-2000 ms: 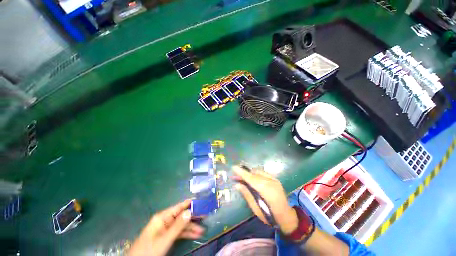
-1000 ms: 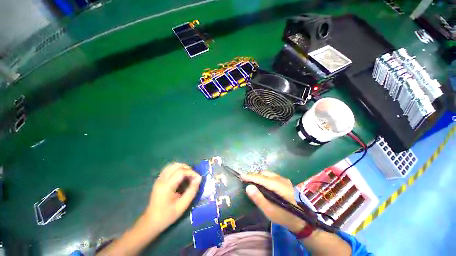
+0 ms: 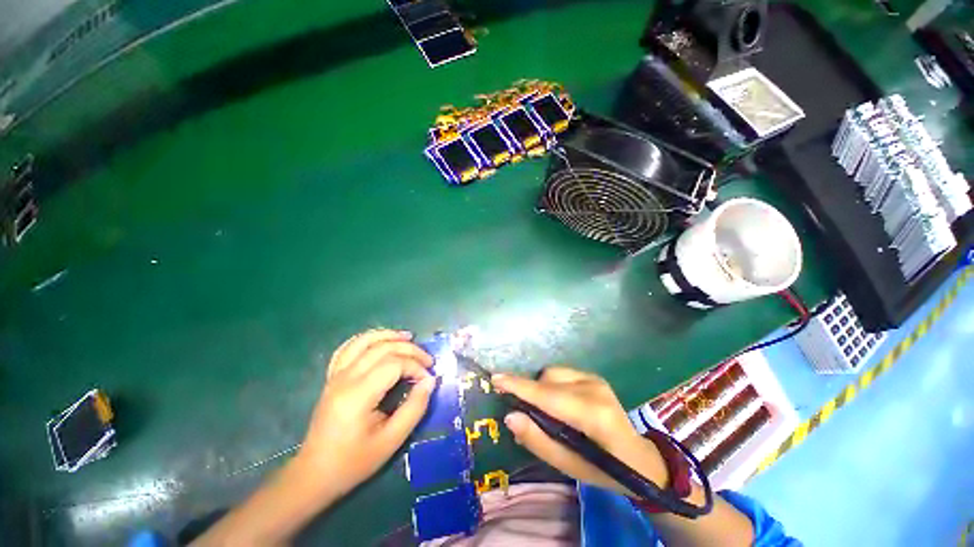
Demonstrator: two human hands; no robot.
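Note:
A blue PCB panel strip (image 3: 440,462) lies on the green mat near my lap, with orange flex tails (image 3: 484,430) hooking out from its right side. My left hand (image 3: 368,401) is at the strip's upper left edge, fingertips on or beside its far end; whether it grips the strip or a thin wire is not clear. My right hand (image 3: 571,419) holds the black soldering iron (image 3: 582,446) like a pen, its tip at the strip's upper part. Bright glare hides the exact contact point.
Finished panels (image 3: 502,137) lie beyond, left of the fume fan (image 3: 607,203). A white cup (image 3: 739,254), grid block (image 3: 838,335) and component box (image 3: 771,391) stand right. White parts (image 3: 902,182) stand on a black tray (image 3: 796,171). A loose LCD stack (image 3: 82,431) lies far left.
The view has shifted, so the fan and panels sit higher. My left hand moved from the strip's near end to its far end. The iron's tip now points at the strip's upper part.

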